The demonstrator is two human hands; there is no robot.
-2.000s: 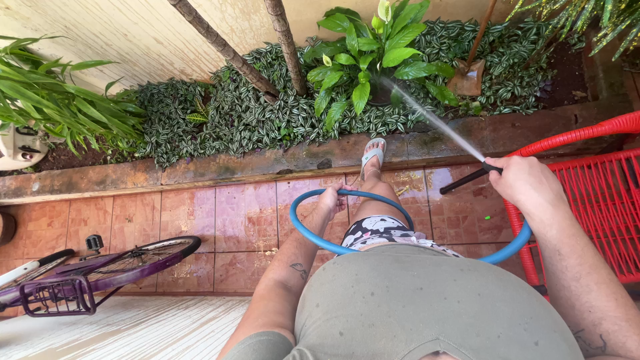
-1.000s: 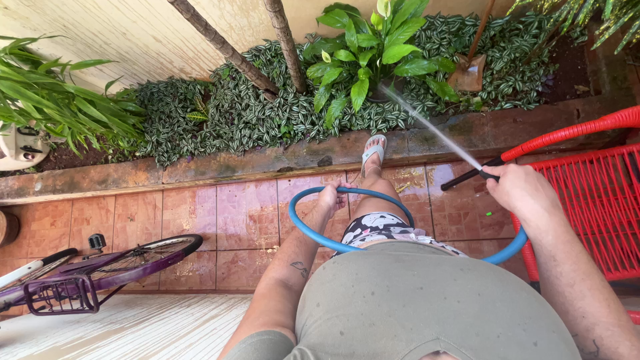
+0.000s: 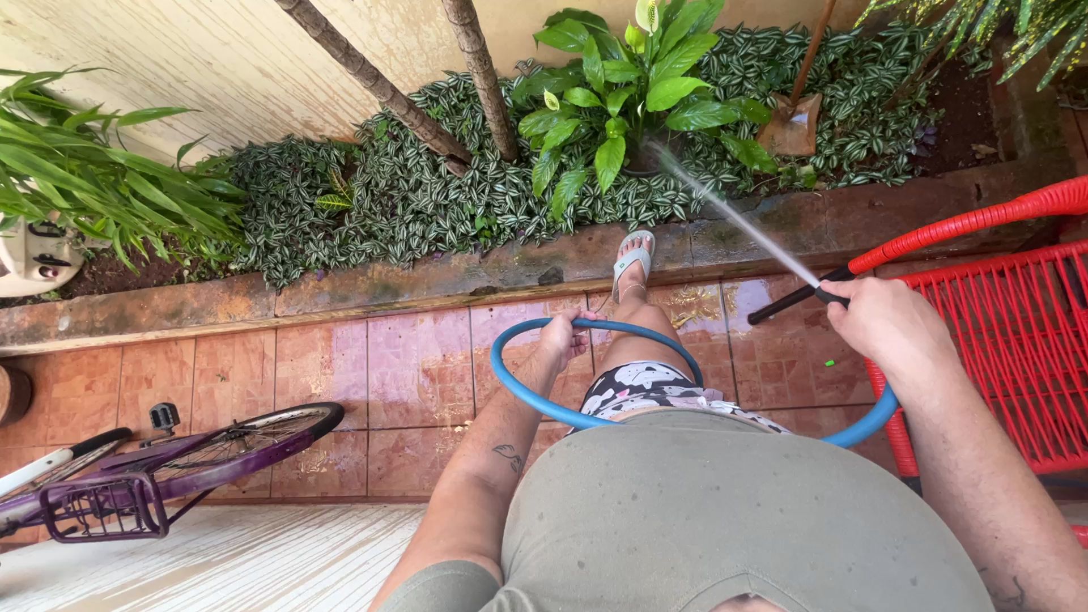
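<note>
My right hand (image 3: 888,321) is closed around the black hose nozzle (image 3: 831,294), beside the red corded chair. A jet of water (image 3: 744,223) leaves the nozzle and reaches the base of a peace lily (image 3: 625,93), where a dark pot (image 3: 643,160) partly shows under the leaves. My left hand (image 3: 564,337) holds a loop of the blue garden hose (image 3: 520,387) in front of my shorts. The hose passes behind my shirt front and shows again below my right hand.
A red corded chair (image 3: 1003,340) stands close at right. A purple bicycle (image 3: 170,463) is at lower left on wet tiles (image 3: 416,365). The bed's raised curb (image 3: 382,285) runs across, with thin trunks (image 3: 480,81) and a shovel (image 3: 792,126) behind it.
The water jet stays on the base of the peace lily. My right hand has shifted slightly, while my left hand keeps its hold on the hose.
</note>
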